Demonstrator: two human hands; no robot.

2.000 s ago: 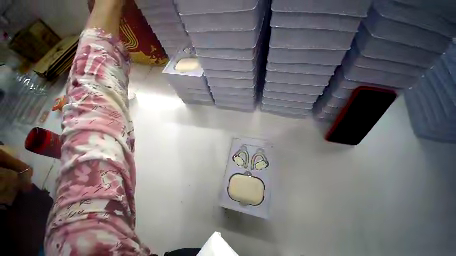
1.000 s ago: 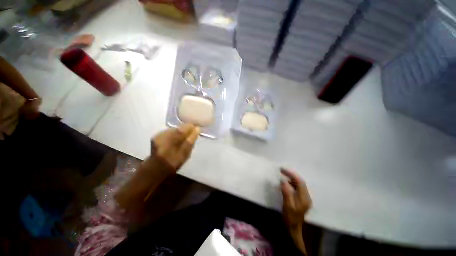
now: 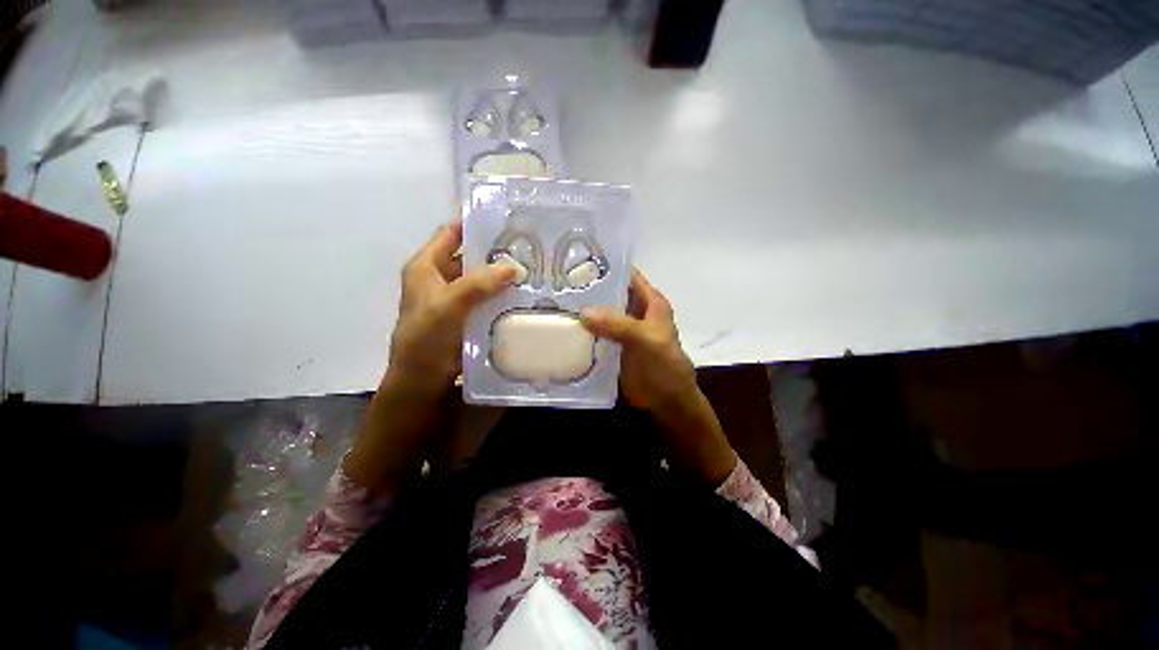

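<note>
A translucent blister tray [image 3: 547, 394] is held up in front of me above the table's near edge. It holds a cream charging case [image 3: 543, 345] in the lower hollow and two earbuds [image 3: 583, 272] in the upper hollows. My left hand [image 3: 432, 305] grips its left side, thumb over the left earbud. My right hand [image 3: 655, 349] grips its right side, thumb at the case's upper right corner. A second filled tray [image 3: 511, 114] lies on the table behind, its lower part hidden by the held tray.
The white table [image 3: 292, 254] has a red bottle [image 3: 51, 239] at the left, with a small yellow-green item [image 3: 111, 187] and crumpled clear film nearby. Stacked trays [image 3: 1004, 32] and a dark phone [image 3: 685, 31] stand at the back. Clear plastic lies below the table.
The filled tray that lay left of the smaller one is now lifted in both hands before me. My right hand has come in from the right to grip it. The view has tilted down.
</note>
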